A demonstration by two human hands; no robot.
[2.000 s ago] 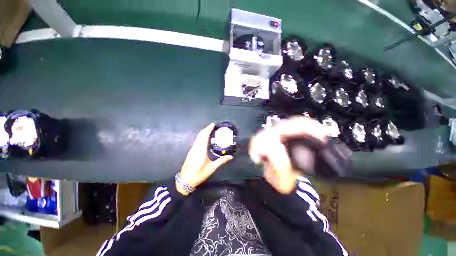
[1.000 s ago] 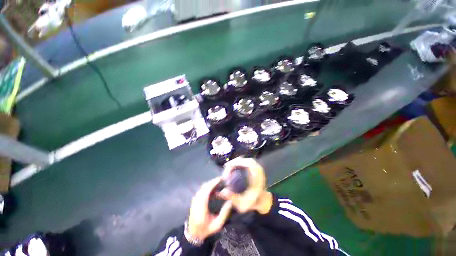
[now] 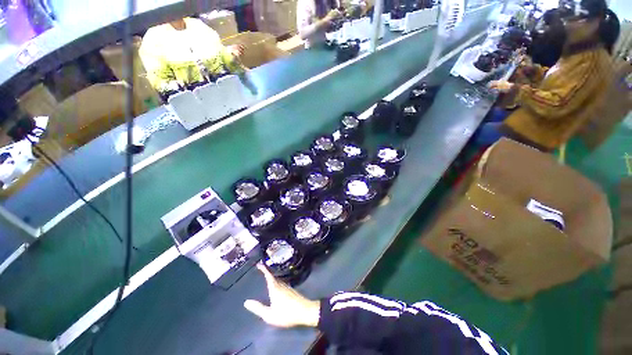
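Rows of round black units with silvery faces stand on the green bench; the nearest one (image 3: 281,255) is at the front left of the rows. My right hand (image 3: 287,305) is just below it, fingers apart and holding nothing that shows. Its index fingertip is at the unit's lower left edge; I cannot tell if it touches. The pale grey screw feeder (image 3: 211,239) stands directly left of the rows, with its red switch on the top corner. My left hand is out of the picture. The screwdriver does not show.
A black cable (image 3: 128,159) hangs down the left side. A pale rail (image 3: 163,260) runs along the bench. A large open carton (image 3: 485,236) is at the right on the floor. Other people sit across the belt (image 3: 183,55) and at the upper right (image 3: 561,90).
The view has swung up and right, bringing in other workers. My hands were together around a dark object; now my right hand is apart and open, and my left hand has left the view.
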